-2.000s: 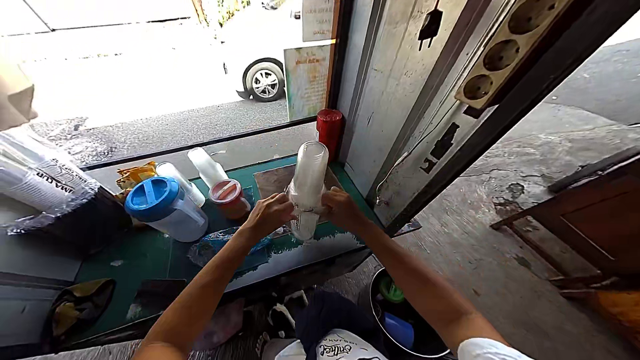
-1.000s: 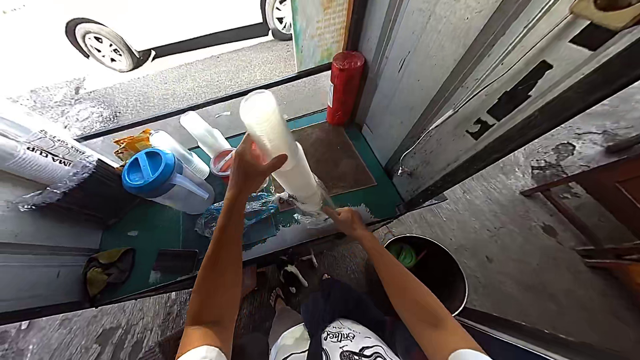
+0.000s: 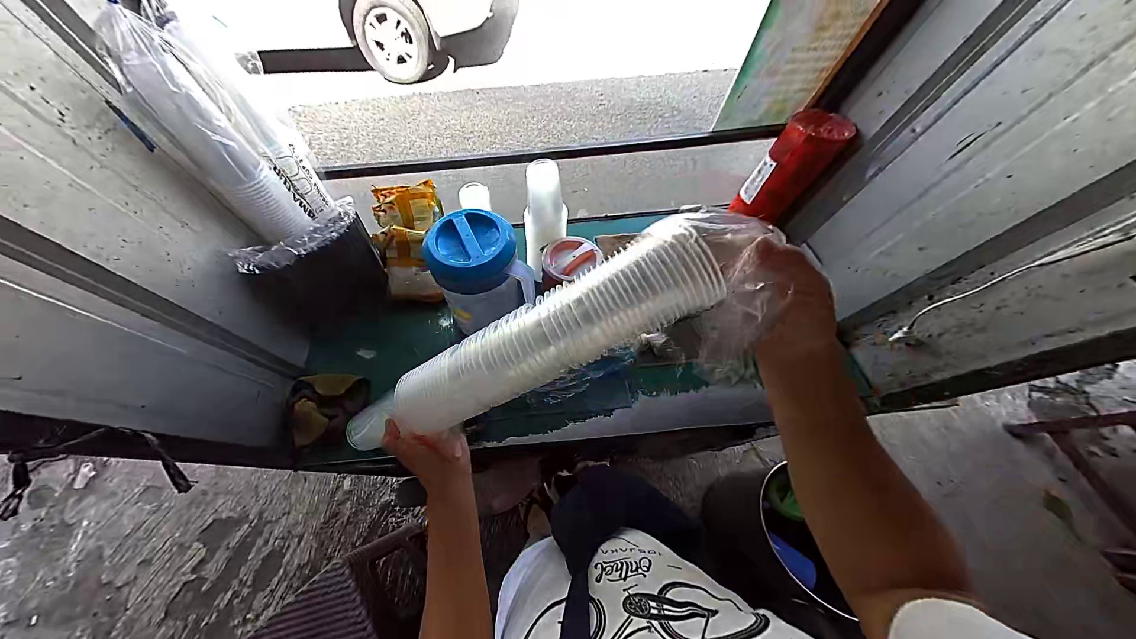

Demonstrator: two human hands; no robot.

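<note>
A long stack of clear plastic cups (image 3: 559, 324) lies slantwise in front of me, its lower end at the left. My left hand (image 3: 430, 448) holds the stack from below near that end. My right hand (image 3: 785, 284) grips a crumpled clear plastic sleeve (image 3: 732, 328) at the upper right end, by the cup rims. Behind the stack stand a jug with a blue lid (image 3: 470, 253), a container with a red lid (image 3: 571, 258) and an upright stack of clear cups (image 3: 544, 204).
The green counter (image 3: 342, 342) bears yellow packets (image 3: 408, 235) and a dark cloth (image 3: 327, 408). Bagged cups (image 3: 222, 151) stand in a black bin (image 3: 324, 280) at left. A red wrapped cylinder (image 3: 790, 169) leans at right. Below is a bucket (image 3: 803, 550).
The cup stack has swung from near upright to a long slant across the view. My left hand has moved to its lower left end, my right hand up to its right end with the plastic sleeve.
</note>
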